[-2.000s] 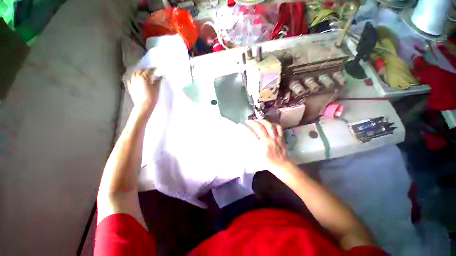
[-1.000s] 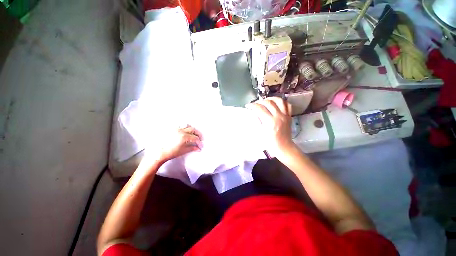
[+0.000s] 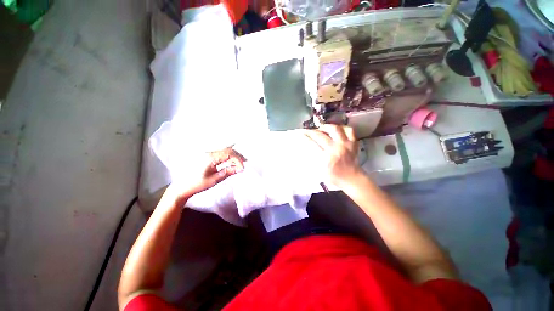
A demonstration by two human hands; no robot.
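A thin white fabric piece (image 3: pixel 276 164) lies overexposed in front of the overlock machine (image 3: pixel 333 70), its lower edge hanging over the table's front edge. My right hand (image 3: pixel 340 149) lies on the fabric with fingertips just below the presser foot area (image 3: pixel 320 115). My left hand (image 3: pixel 218 170) holds the fabric between thumb and bent fingers, left of the machine. More white fabric (image 3: pixel 188 79) spreads over the table's left side. Where the cloth meets the needle is hidden by my right fingers and glare.
A pink ring (image 3: pixel 423 118) and a flat cluster of small tools (image 3: pixel 471 147) lie right of the machine. A green tape strip (image 3: pixel 404 158) crosses the table front. Yellow strips (image 3: pixel 509 64) lie in a tray at back right. A white cloth pile (image 3: pixel 449 225) hangs below the table at right.
My left hand has come from the far back left of the fabric to the front, gathering the cloth. My right hand has moved slightly up towards the presser foot. The view has shifted.
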